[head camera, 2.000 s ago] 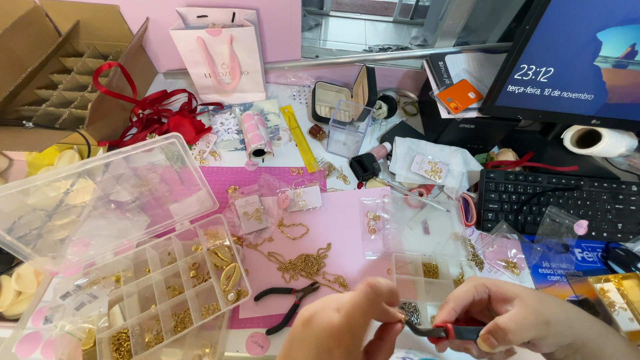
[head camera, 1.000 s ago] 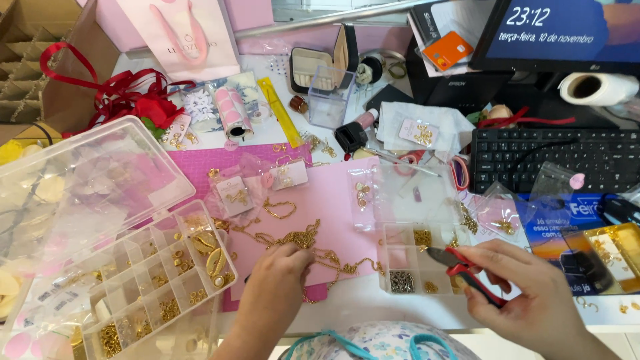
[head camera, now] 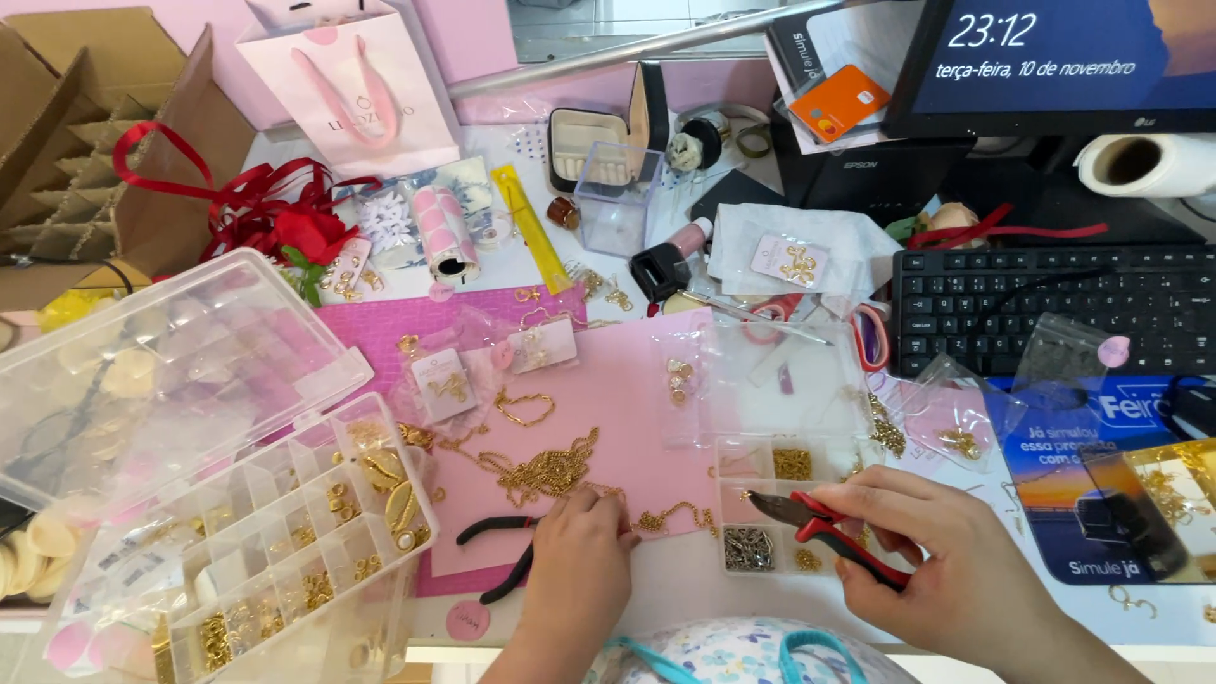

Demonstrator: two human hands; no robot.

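My left hand (head camera: pixel 581 546) lies palm down over the lower edge of the pink sheet (head camera: pixel 627 399), by a heap of gold chain (head camera: pixel 546 465). Its fingertips are hidden, so what they touch cannot be told. Black-handled pliers (head camera: pixel 503 546) lie just left of it, partly under the hand. My right hand (head camera: pixel 936 560) holds red-and-black pliers (head camera: pixel 822 532), their dark jaws pointing left over a small clear compartment box (head camera: pixel 746 570) of gold and silver findings. A short piece of gold chain (head camera: pixel 676 519) lies between the hands.
A large divided plastic box (head camera: pixel 294 532) with gold pieces stands open at left, its lid (head camera: pixel 180 370) tilted back. Bagged jewellery (head camera: pixel 442 385) lies on the sheet. Behind are a yellow strip (head camera: pixel 530 228), a jewellery case (head camera: pixel 589 142) and scissors (head camera: pixel 869 337). A keyboard (head camera: pixel 1054 309) is at right.
Two seconds ago both hands were together at the pliers' tip. My left hand has since moved left to the chain and black-handled pliers. My right hand still holds the red-and-black pliers.
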